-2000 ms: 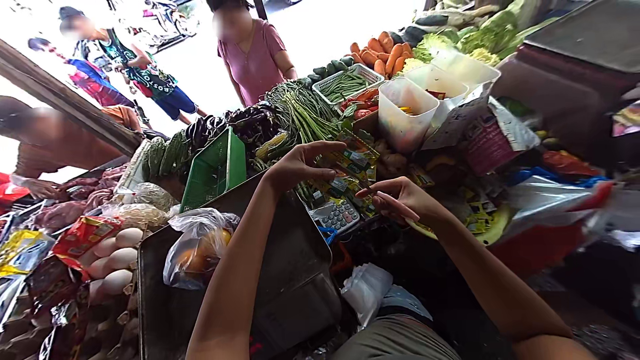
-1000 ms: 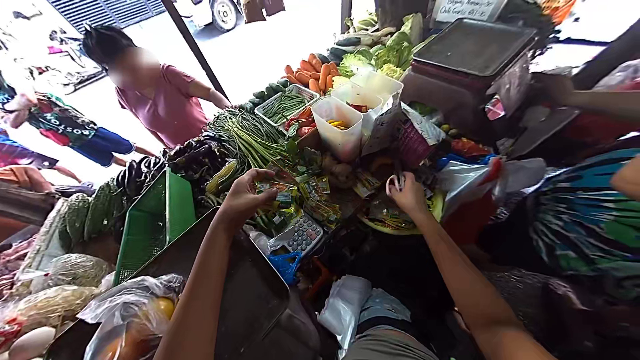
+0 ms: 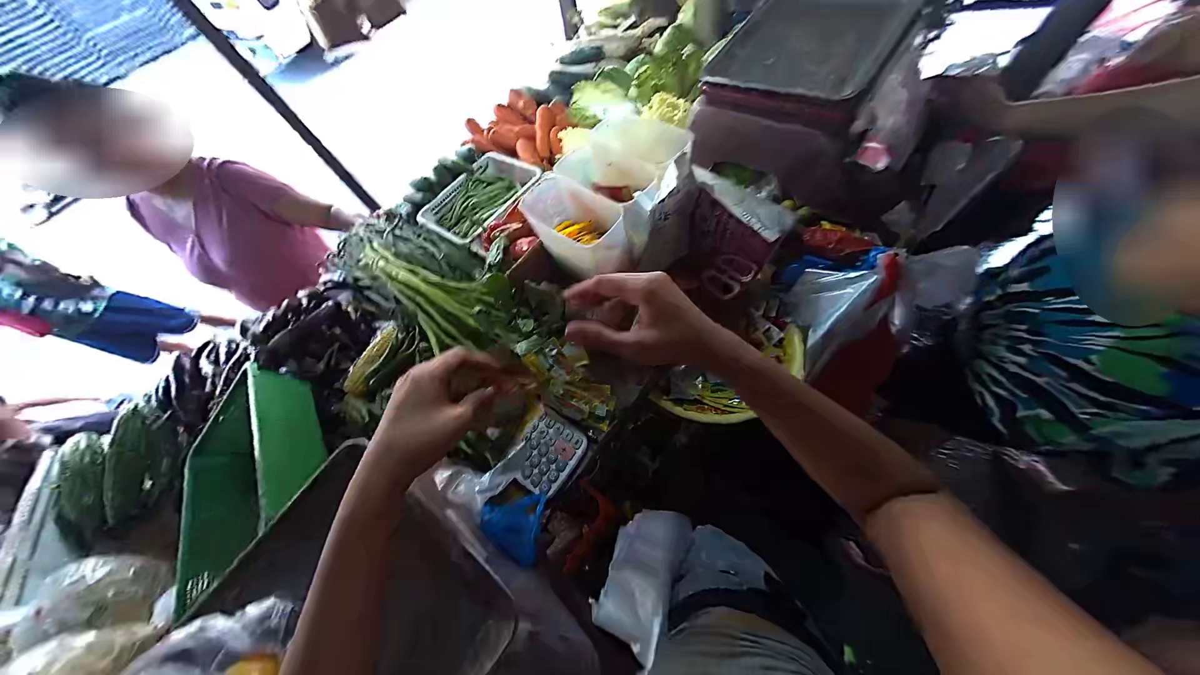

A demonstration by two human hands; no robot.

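Note:
My left hand (image 3: 441,408) hovers just above small yellow packets (image 3: 572,380), its fingers curled; whether anything thin is between them is unclear. To its right my right hand (image 3: 647,319) is over leafy greens (image 3: 539,314), thumb and fingers apart with nothing visible between them. Below the packets lies a calculator (image 3: 547,455) beside a blue plastic bag (image 3: 514,527). A bundle of long green stalks (image 3: 422,291) is above my left hand. Behind my right hand stands a white plastic container (image 3: 577,230) with yellow items. Scissors (image 3: 729,277) show at a purple box. A round tray (image 3: 703,403) holds packets.
Green beans (image 3: 476,202) in a white basket, carrots (image 3: 520,127) and cabbage stand farther back. At left are a green crate (image 3: 220,469), dark eggplants and bitter gourds (image 3: 82,478). A person in a pink shirt (image 3: 244,225) stands across the stall; another person is at right.
My right hand has moved left from the round tray toward my left hand and the greens; the dark object it held a second ago is no longer seen in it. The view has shifted.

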